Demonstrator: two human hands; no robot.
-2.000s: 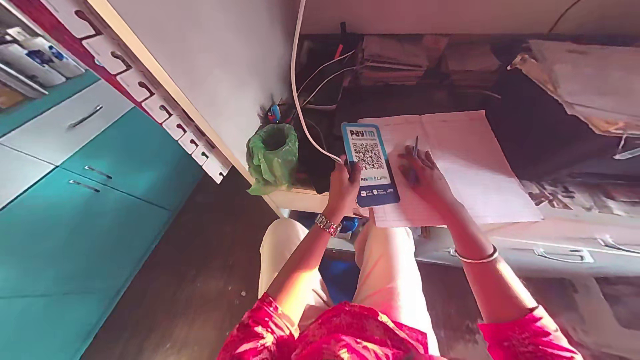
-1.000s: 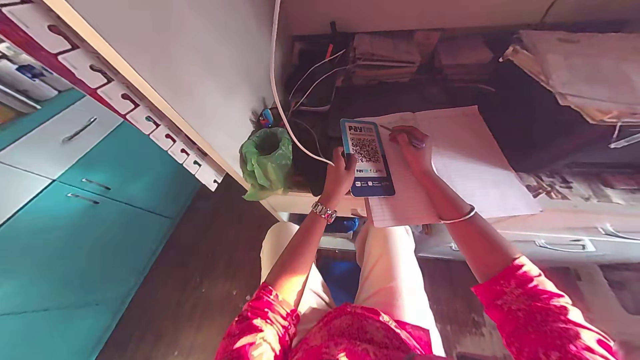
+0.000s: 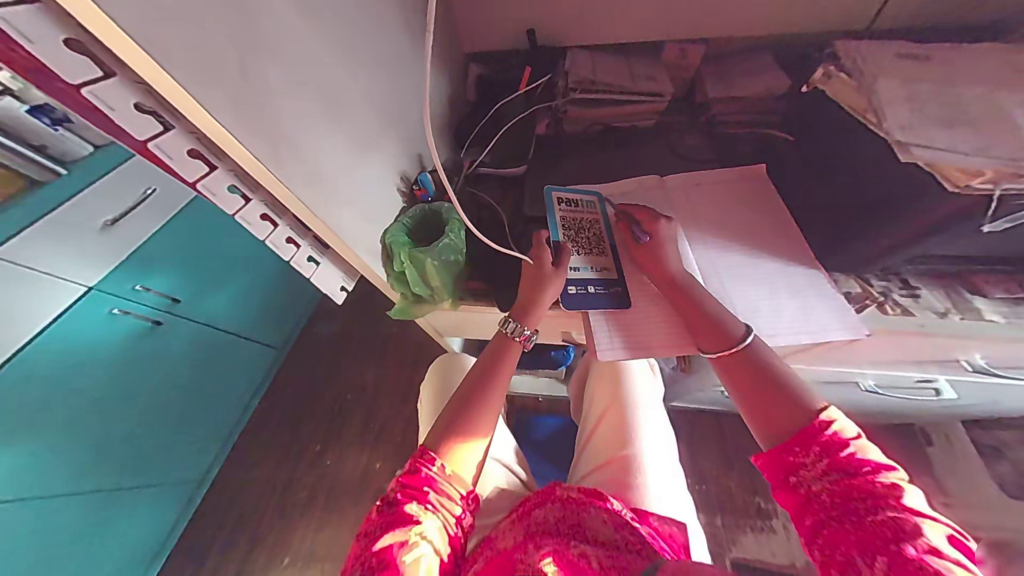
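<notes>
My left hand (image 3: pixel 547 268), with a metal watch at the wrist, grips a dark object at the left edge of a blue and white card with a printed code (image 3: pixel 588 248). A white cable meets this hand. The card lies over the left part of an open lined notebook (image 3: pixel 760 256). My right hand (image 3: pixel 650 240), with a bangle at the wrist, is shut on a pen (image 3: pixel 638 232) at the card's upper right edge, over the notebook. Whether the pen's tip touches the page is hidden.
A bin lined with a green plastic bag (image 3: pixel 428 264) stands left of my left hand. The white cable (image 3: pixel 436 152) hangs over the desk. Paper stacks (image 3: pixel 616 88) lie at the back, and more papers (image 3: pixel 944 104) at the right. Drawers with handles (image 3: pixel 908 390) are below.
My right hand has moved from the page beside the card up to the card's upper right edge. My left hand keeps its place at the card's left edge.
</notes>
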